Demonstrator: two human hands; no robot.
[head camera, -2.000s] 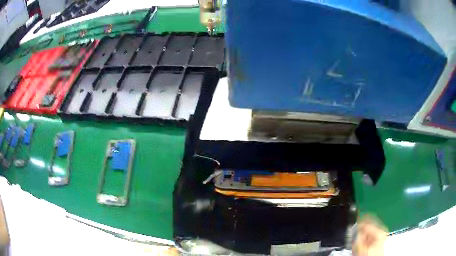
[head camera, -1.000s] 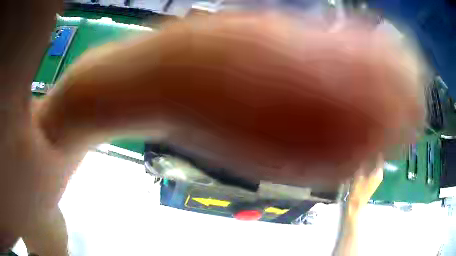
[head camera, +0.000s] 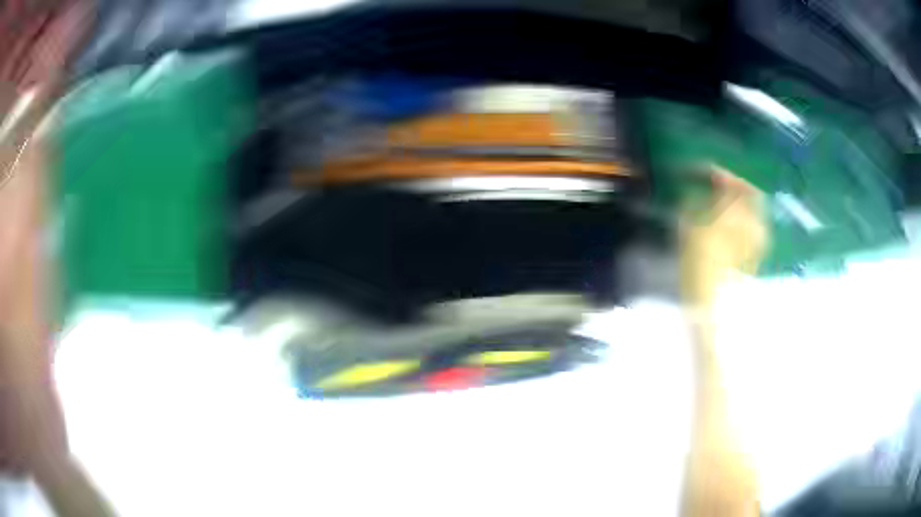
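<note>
The picture is strongly blurred. A phone middle frame with a blue patch (head camera: 404, 96) lies on the orange-brown nest fixture (head camera: 475, 129). The black press base (head camera: 485, 242) surrounds the fixture. My right hand (head camera: 725, 224) is at the right side of the press base; its fingers are too blurred to read, and contact with the base cannot be told. My left arm runs up the left picture edge, and my left hand (head camera: 45, 45) is only a reddish smear in the top left corner, away from the fixture.
A dark front panel with yellow arrow marks and a red round spot (head camera: 454, 378) shows below the press base. Green mat (head camera: 151, 202) lies on both sides, with a white front edge. Blurred pale streaks lie on the right mat. A dark band crosses above the fixture.
The view has tipped down since two seconds ago. The large blurred arm or hand that covered the press one second ago has moved off, and the frame and fixture show again.
</note>
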